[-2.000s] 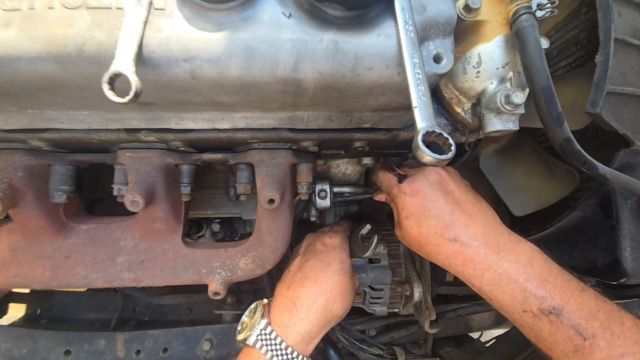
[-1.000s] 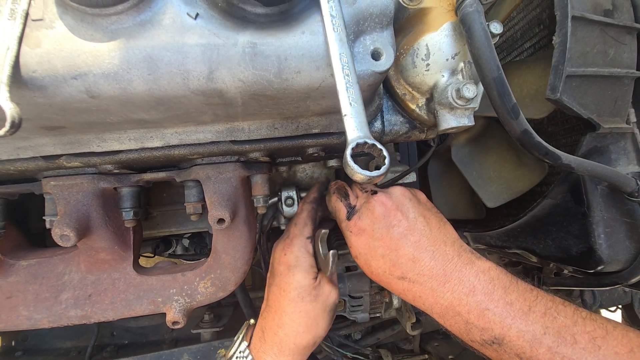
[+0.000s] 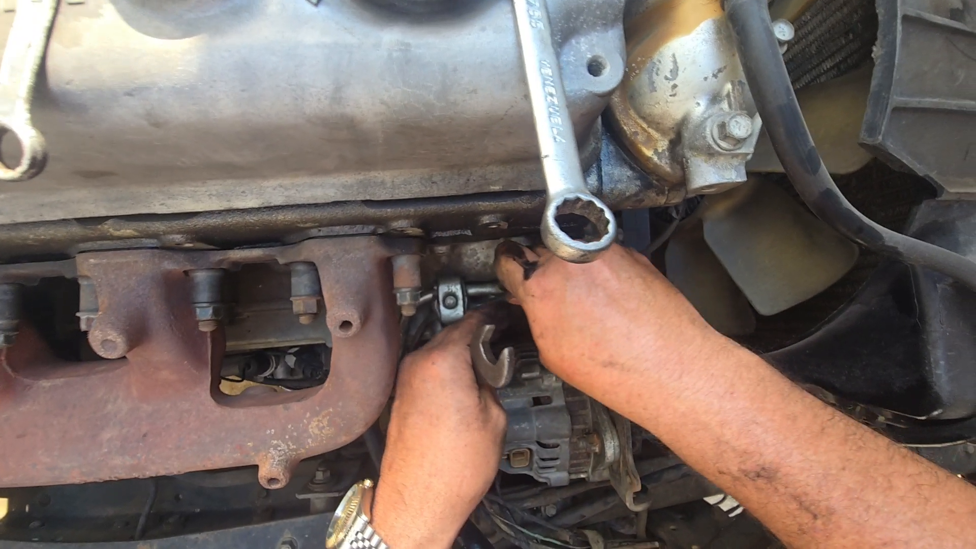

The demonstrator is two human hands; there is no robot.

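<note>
My left hand, with a metal watch on its wrist, is closed around an open-ended wrench; the open jaw sticks out above the fist. Right of it, my right hand reaches in under the engine head with fingers bent and dark with grease; its fingertips and whatever they touch are hidden. Between the hands and the rusty exhaust manifold a small metal clamp-like fitting sits on a thin metal pipe. The ring end of a combination wrench hangs over the cover's edge, just above my right hand.
A second wrench lies on the grey metal engine cover at the upper left. An alternator sits below my hands. To the right are a black hose, fan blades and a black plastic shroud.
My left hand has come up beside my right hand from lower near the alternator, and a wrench jaw now shows at its fist. The view has shifted right and closer.
</note>
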